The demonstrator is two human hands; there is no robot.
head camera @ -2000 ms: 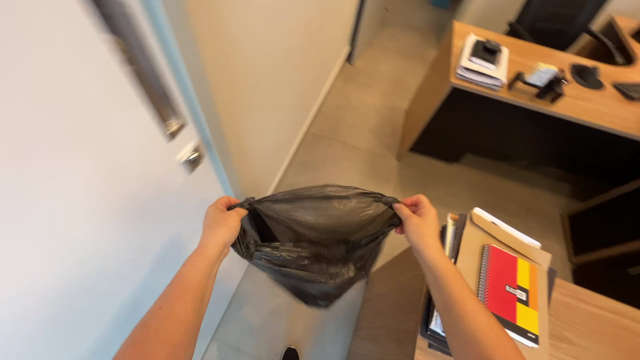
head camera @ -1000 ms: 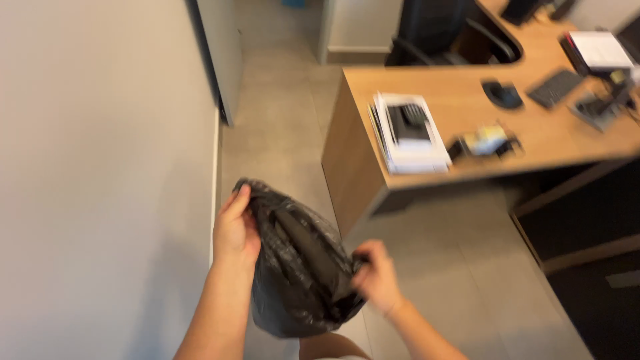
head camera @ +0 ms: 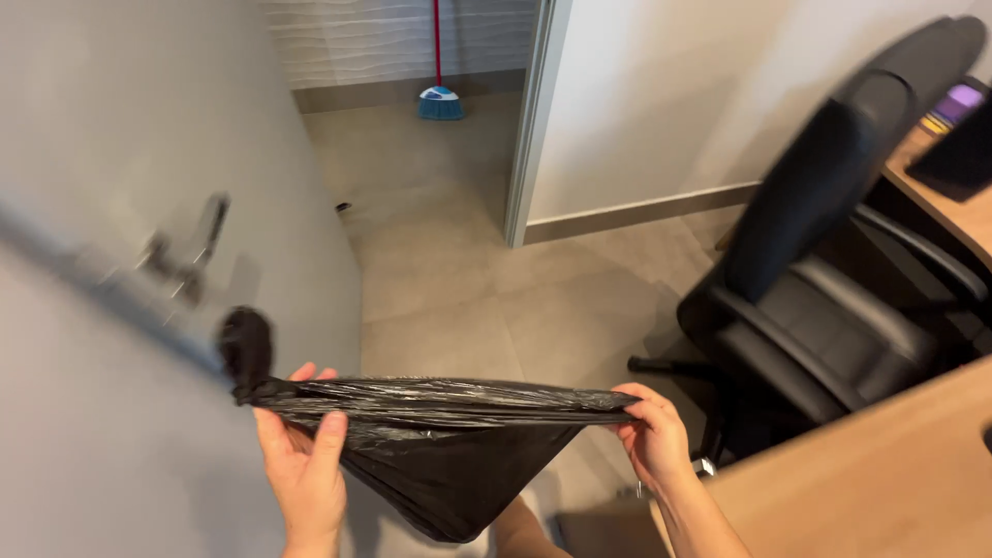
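Observation:
A black plastic bag [head camera: 457, 457] is stretched sideways between my two hands, its lower part hanging down to a point. My left hand [head camera: 306, 465] holds the left end, thumb in front and fingers behind; a dark knotted or bunched part of the bag sticks up beyond it, near the door. My right hand [head camera: 655, 434] pinches the right corner of the bag between thumb and fingers. Whether the bag holds anything cannot be seen.
A grey door [head camera: 302, 256] with a metal handle [head camera: 186, 260] stands at the left. Past the doorway frame [head camera: 535, 124], a broom [head camera: 440, 103] with blue bristles leans upright. At the right are a black office chair [head camera: 806, 310] and a wooden desk [head camera: 868, 457].
The bag was bunched between my hands a second ago and is now pulled out wide, my hands farther apart. The view has moved on to the doorway and chair.

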